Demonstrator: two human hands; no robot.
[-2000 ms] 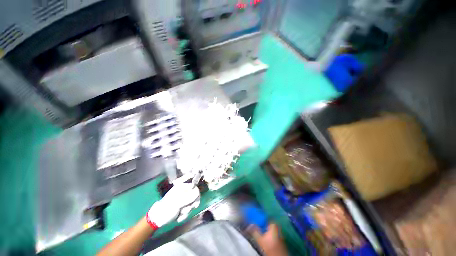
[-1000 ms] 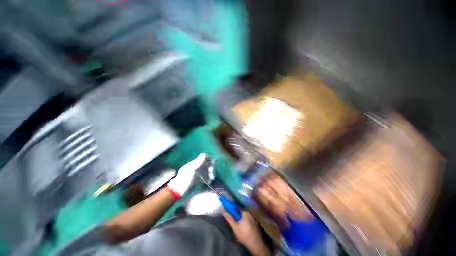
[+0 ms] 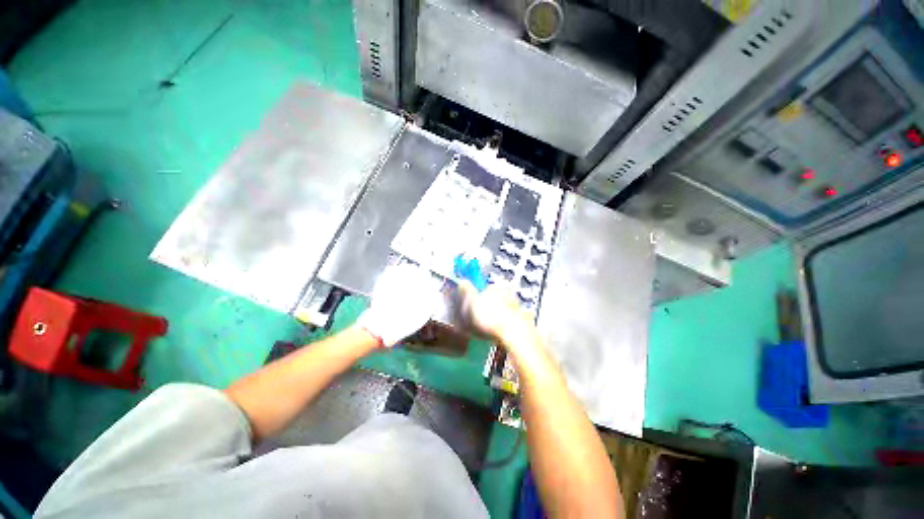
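A silver mould plate [image 3: 446,221] lies on the dark steel sliding table [image 3: 377,223] in front of the press. Strips with paired lobes [image 3: 520,266] lie right of it. My left hand [image 3: 403,302], in a white glove with a red cuff, is at the plate's near edge; its fingers are blurred and I cannot tell if it grips anything. My bare right hand [image 3: 486,307] is shut on a blue-handled tool [image 3: 470,270] at the plate's near right corner. The tool's shaft cannot be made out.
Light metal side shelves flank the table on the left [image 3: 284,198] and right [image 3: 598,304]. The press [image 3: 527,81] stands behind. A control panel [image 3: 846,112] is at the upper right. A red stool [image 3: 81,335] stands on the green floor at left. An open box lies at the lower right.
The view has swung from the material bench to the press. Both hands are now at the mould plate, with the blue-handled tool still in my right hand.
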